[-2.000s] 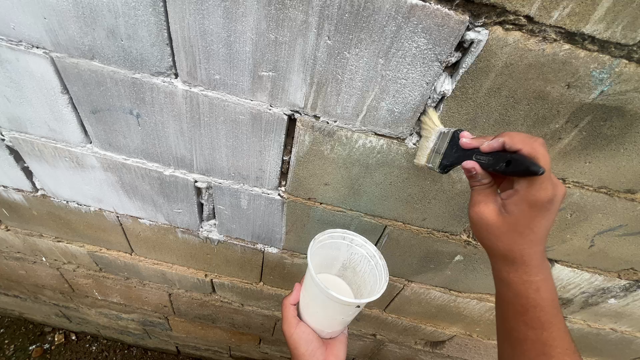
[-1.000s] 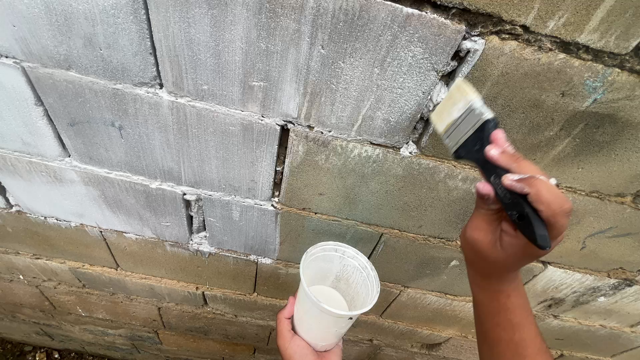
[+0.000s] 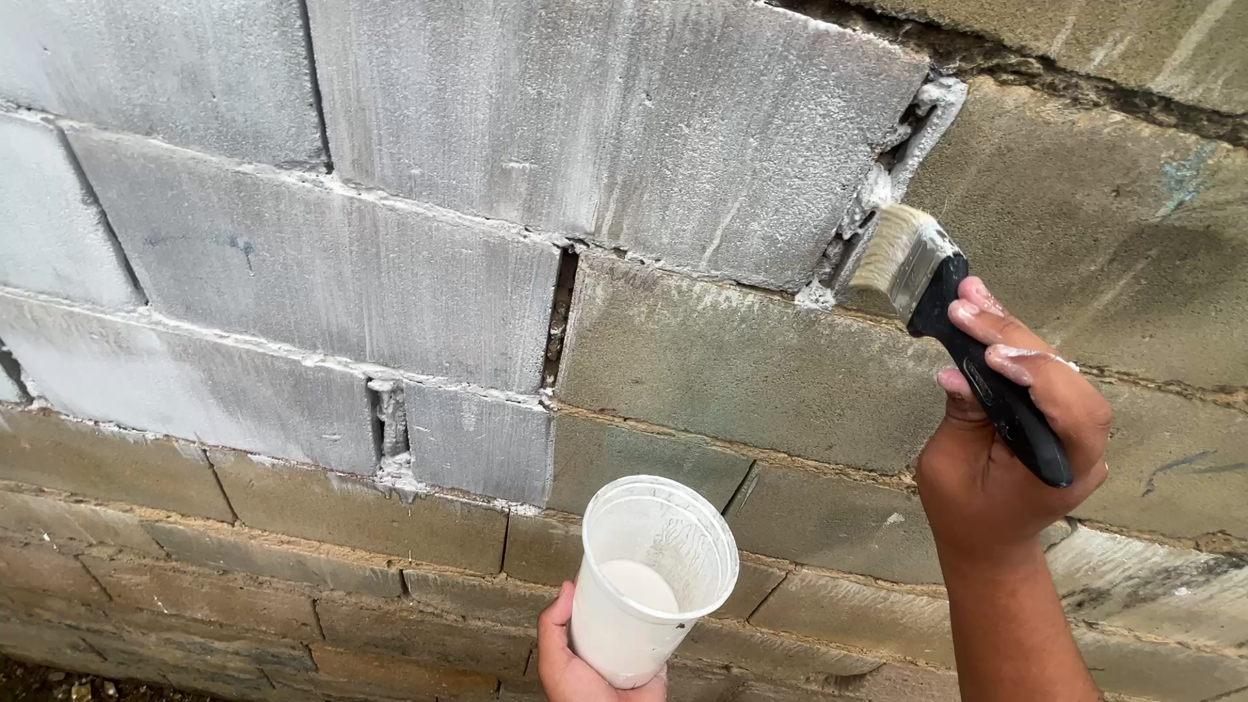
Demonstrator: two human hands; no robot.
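Note:
My right hand grips the black handle of a flat paintbrush, with white smears on the fingers. The pale bristles lie at or just over the right side of a vertical joint, which is coated unevenly in white; actual contact cannot be told. Low in the middle, my left hand holds a translucent plastic cup with white liquid in the bottom and streaks on its inner wall. The concrete blocks left of the joint are whitish, while the block to its right is brown.
The block wall fills nearly the whole view. Open gaps show in a vertical joint near the middle and another lower left. A rough, deep mortar joint runs across the upper right. Dark ground shows at the bottom left.
The brush was on the lower part of the joint, then appeared with its bristles pointing up; now they angle left at the joint. My left hand still holds the cup.

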